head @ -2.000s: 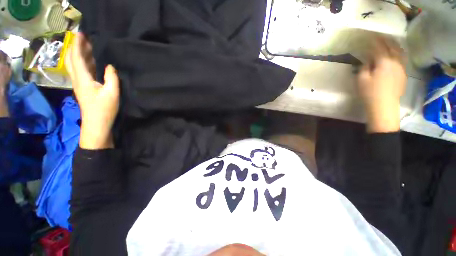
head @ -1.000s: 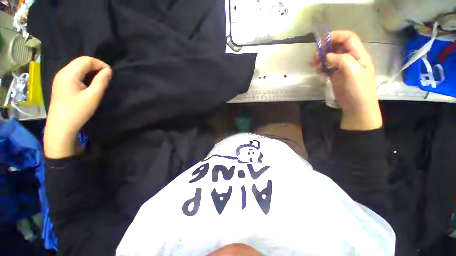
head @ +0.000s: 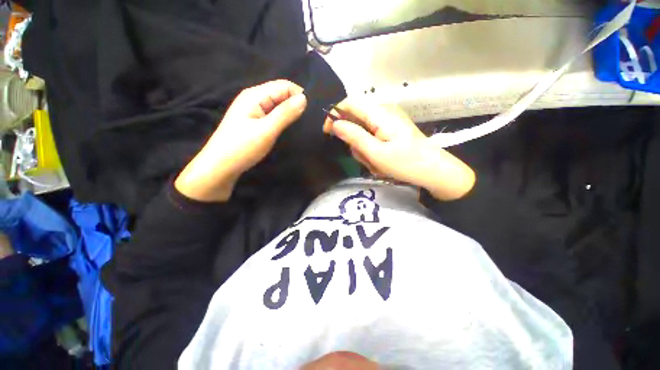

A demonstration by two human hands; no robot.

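Black fabric (head: pixel 174 72) spreads over the left of the table, with a corner near my hands. My left hand (head: pixel 253 134) pinches the fabric between thumb and index finger close to that corner. My right hand (head: pixel 394 144) is just right of it, thumb and fingers closed on the thread snips (head: pixel 333 111). Only a small dark part and a thin bright tip of the snips show, pointing at the fabric. The rest of the snips is hidden in the hand.
The pale machine bed (head: pixel 463 69) is at upper right. White tape (head: pixel 521 108) trails from the blue tray (head: pixel 615 50) to behind my right wrist. A yellow bin (head: pixel 48 148) is at left, with blue cloth (head: pixel 94 253) hanging below it.
My right hand has moved left and down with the snips, from over the table to the fabric corner. My left hand has moved right and now pinches the fabric. The white tape lies further left.
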